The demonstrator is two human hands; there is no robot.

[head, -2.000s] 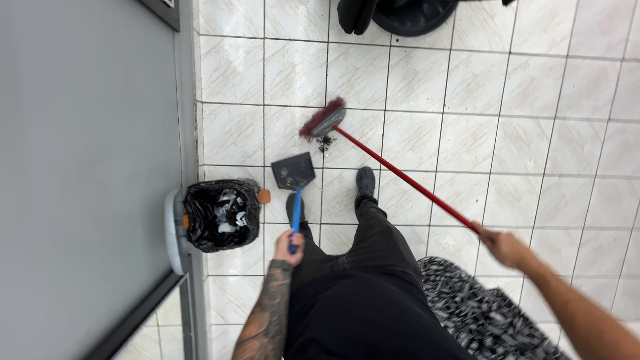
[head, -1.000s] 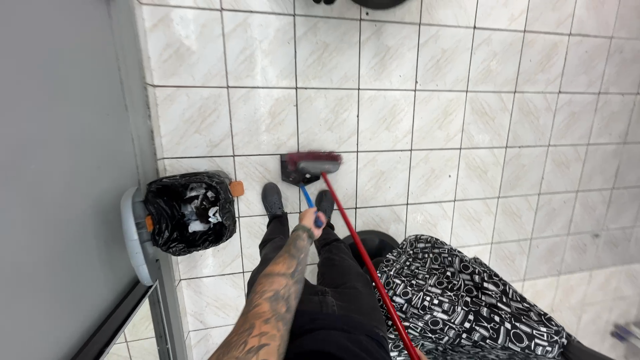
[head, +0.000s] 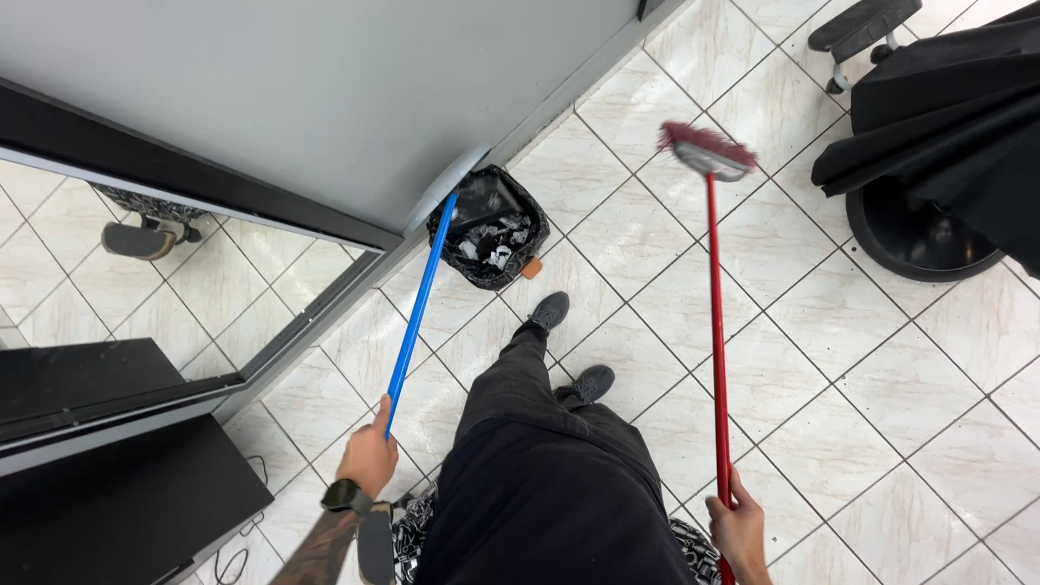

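My left hand (head: 370, 455), with a dark watch on the wrist, grips the blue handle (head: 416, 317) of a long-handled dustpan. The black dustpan pan (head: 481, 201) is inside the top of a trash bin lined with a black plastic bag (head: 532, 213), over hair and crumpled white paper. My right hand (head: 738, 520) holds the red handle (head: 717, 325) of a broom at lower right. Its head with dark red bristles (head: 708, 150) is over the tiled floor, right of the bin, slightly blurred.
A salon chair draped in black cloth (head: 951, 106), with a round black base (head: 922, 236), stands at upper right. A grey wall and a framed mirror (head: 187, 268) run along the left. A black cabinet (head: 122, 496) and loose cables (head: 231, 561) are at lower left. Patterned cloth lies behind me.
The dustpan has gone from the floor by my feet into the bin. The broom head, over the dustpan a second ago, is now apart from it. The view has turned strongly.
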